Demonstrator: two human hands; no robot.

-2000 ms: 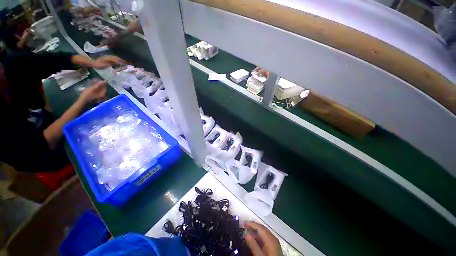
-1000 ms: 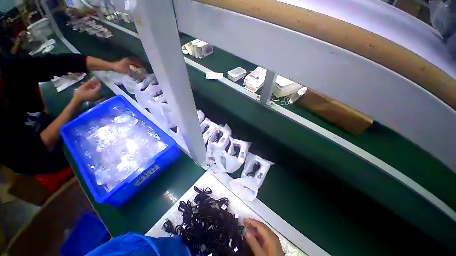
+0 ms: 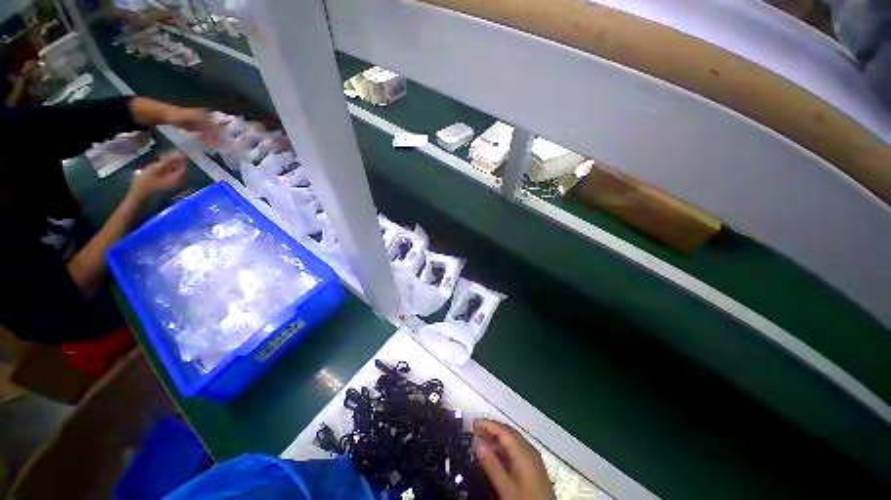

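Observation:
A tangled pile of black cables [image 3: 405, 430] lies on a white mat [image 3: 459, 398] at the bottom centre. My right hand [image 3: 513, 464] is at the pile's right edge, fingers bent and cut off by the bottom edge. Whether it grips a cable cannot be told. A blue sleeve [image 3: 269, 480] shows at the bottom left of the pile, but my left hand is not visible. White pouches with black cables in them stand in a row on the belt; the nearest pouch [image 3: 467, 317] is just beyond the mat.
A blue bin [image 3: 223, 386] of clear plastic bags stands at the left. Another person's arms [image 3: 93, 256] reach over beside it towards the pouches. A pale metal post [image 3: 332, 166] and rail [image 3: 625, 107] cross the view. White boxes [image 3: 493, 146] and a brown carton [image 3: 645, 203] lie behind the belt.
The row of pouches has moved up and left along the belt, away from my right hand. The other person's far hand has shifted over the pouches. My right hand stays at the cable pile.

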